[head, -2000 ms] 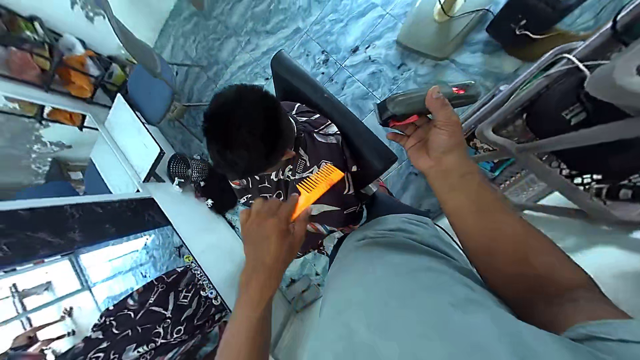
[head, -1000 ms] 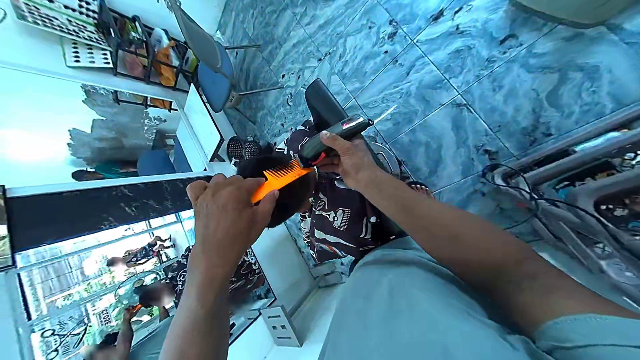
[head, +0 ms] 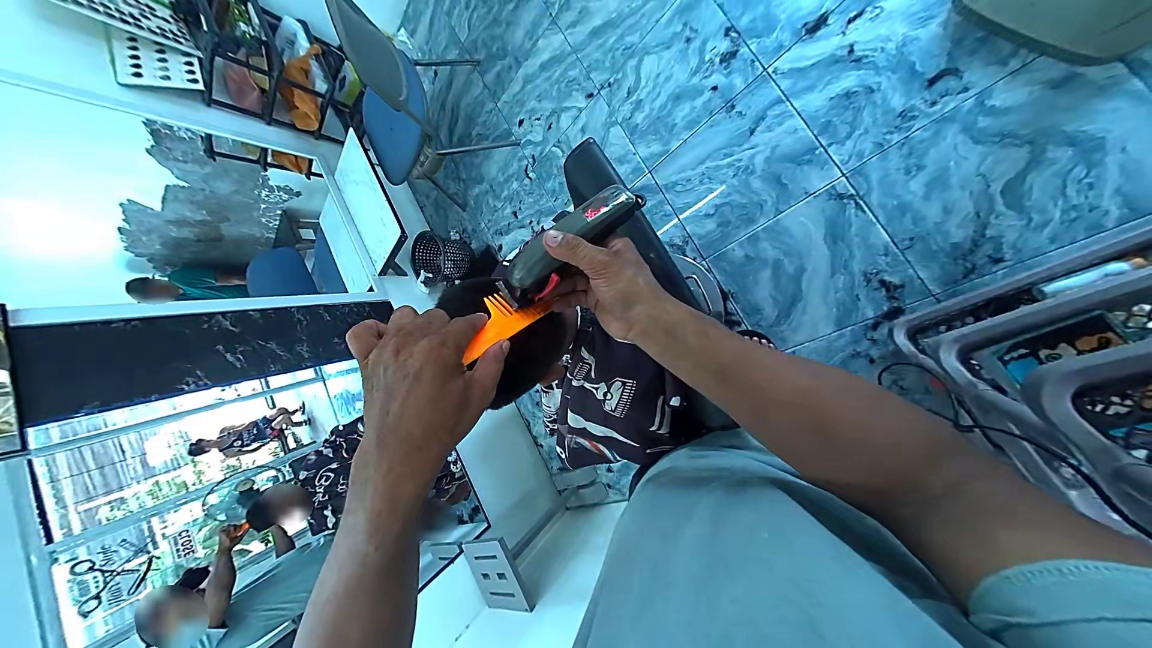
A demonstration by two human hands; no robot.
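Observation:
A person in a dark patterned barber cape [head: 621, 396] sits below my hands, the dark-haired head [head: 531, 360] partly hidden by them. My left hand [head: 427, 360] grips an orange comb [head: 504, 326] between thumb and fingers, with its teeth against the hair. In my right hand [head: 612, 283] is a dark electric hair clipper [head: 576, 232] with a red part near the blade. The clipper's blade end meets the comb over the head; the exact contact is hidden.
A black mesh basket [head: 441, 258] stands beyond the head, near a white shelf [head: 369, 211]. A blue chair [head: 393, 135] is at upper left. Grey trolley trays [head: 981, 333] with a cable are at right. A wall mirror [head: 207, 486] runs along the left.
Two seconds ago the comb and clipper were apart, away from the hair. Both hands have since come together at the head, bringing comb and clipper together. The view has swung noticeably.

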